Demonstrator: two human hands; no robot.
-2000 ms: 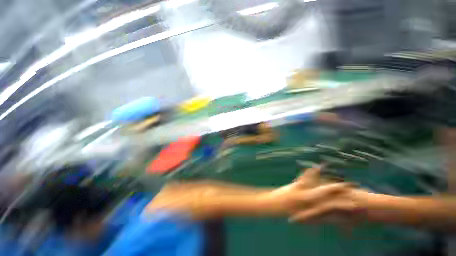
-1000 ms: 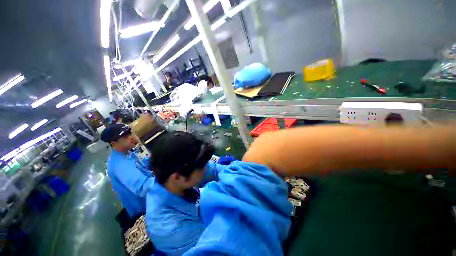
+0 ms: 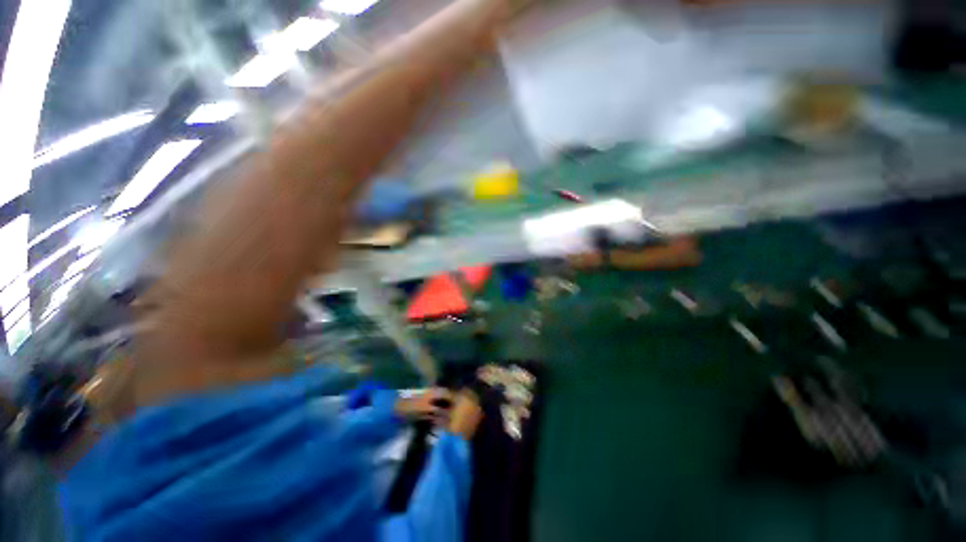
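The frame is blurred. My left forearm, in a blue sleeve, rises across the left side and leaves at the top edge. My left hand is cut off, and my right hand is not in the picture. Pale modules (image 3: 832,418) lie in a blurred dark area at the lower right, on the green bench surface (image 3: 636,445). Several more small pale pieces (image 3: 747,335) lie behind them. Whether a tray holds the right-hand modules is too blurred to tell.
A neighbouring person's hands (image 3: 443,408) are beside a black tray (image 3: 503,482) with a pile of modules (image 3: 514,397). Beyond are a red tray (image 3: 436,297), a blue bin (image 3: 516,284), a white power strip (image 3: 583,220) and a yellow object (image 3: 495,182) on the shelf.
The view has swung right and downward. My left forearm now slants up to the top edge instead of reaching across to the right. More of the bench and the right-hand modules show.
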